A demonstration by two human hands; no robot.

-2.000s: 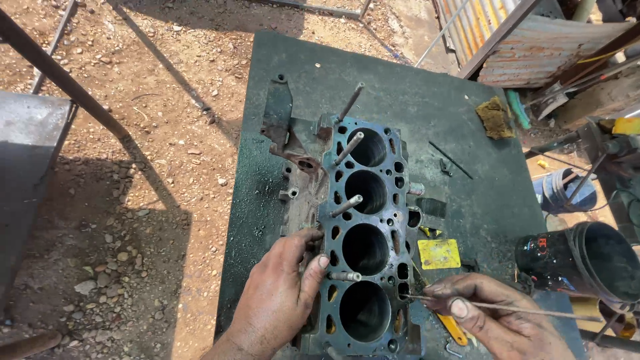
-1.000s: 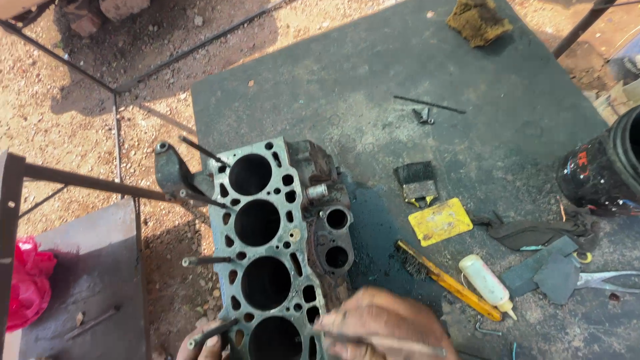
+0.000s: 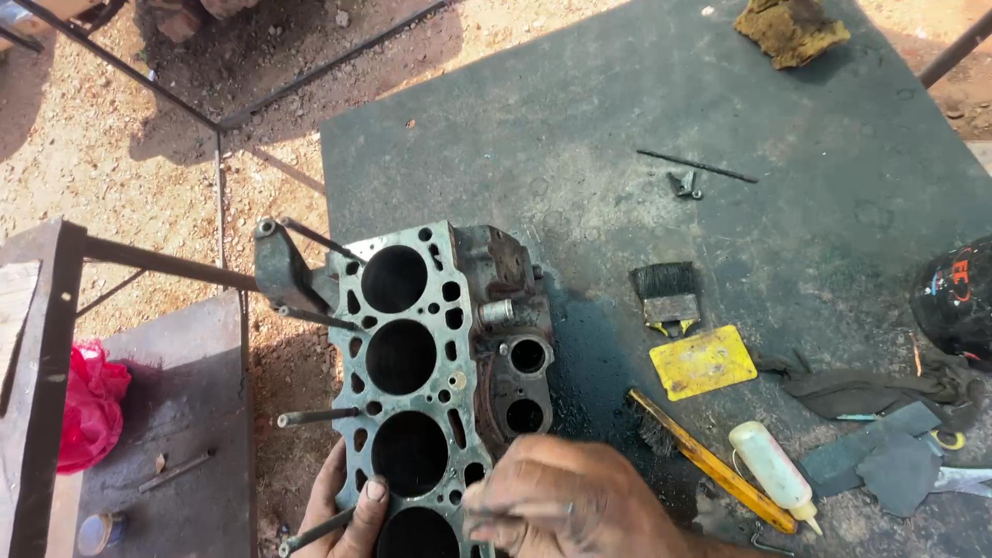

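Note:
An engine block point(image 3: 407, 368) with large cylinder bores lies on the dark table, its flat deck face up. Metal studs point(image 3: 318, 418) stick out along its left side. My left hand point(image 3: 349, 504) grips the block's lower left edge, thumb on the deck beside a bore and a stud. Over the block's lower right edge is my right hand point(image 3: 573, 496), blurred, its fingers closed around a thin rod-like tool point(image 3: 519, 510); the tip cannot be made out. Beside the block's right side, past two round ports point(image 3: 527, 356), the table is wet.
On the table point(image 3: 480, 170) lie a paintbrush point(image 3: 666, 298), a yellow plastic card point(image 3: 703, 362), a yellow-handled wire brush point(image 3: 713, 461), a squeeze bottle point(image 3: 771, 469), abrasive sheets point(image 3: 872, 446), a dark rag point(image 3: 860, 387) and a sponge point(image 3: 790, 29). A black bucket point(image 3: 957, 302) stands right.
The view has swung strongly, bringing the wire brush and bottle fully into sight. My left hand stays at the block's left edge; my right hand remains near its right edge with the thin tool.

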